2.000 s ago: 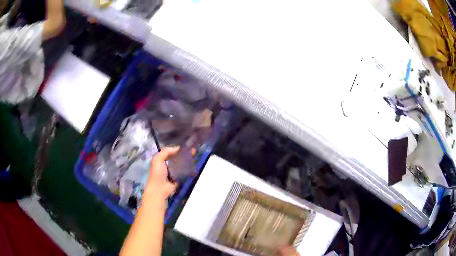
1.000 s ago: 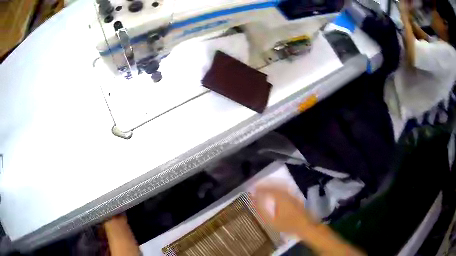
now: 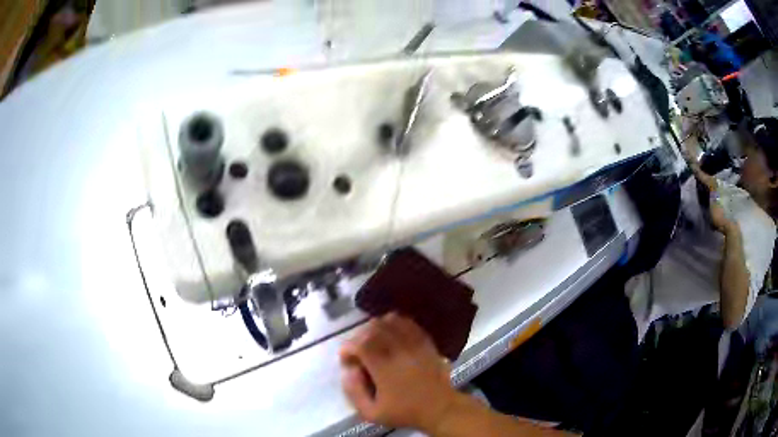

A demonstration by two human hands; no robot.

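A dark brown cut panel [image 3: 420,299] lies on the white sewing table [image 3: 294,397], just right of the needle area of a white sewing machine [image 3: 341,183]. My right hand [image 3: 397,367] is bare and comes in from the lower right. Its curled fingers are at the near edge of the brown panel and overlap it in view. The hand is slightly blurred, and whether the fingers grip the panel cannot be told. My left hand is out of the picture.
The machine head, with dark knobs and a presser foot [image 3: 275,320], stands directly behind the panel. The table's front edge runs along the lower right, with dark cloth [image 3: 563,358] beyond it. Another person in light clothing [image 3: 751,247] is at the right.
The view has moved closer to the machine. My right hand has gone from the slatted mat below the table to the brown panel. My left hand has left the picture.
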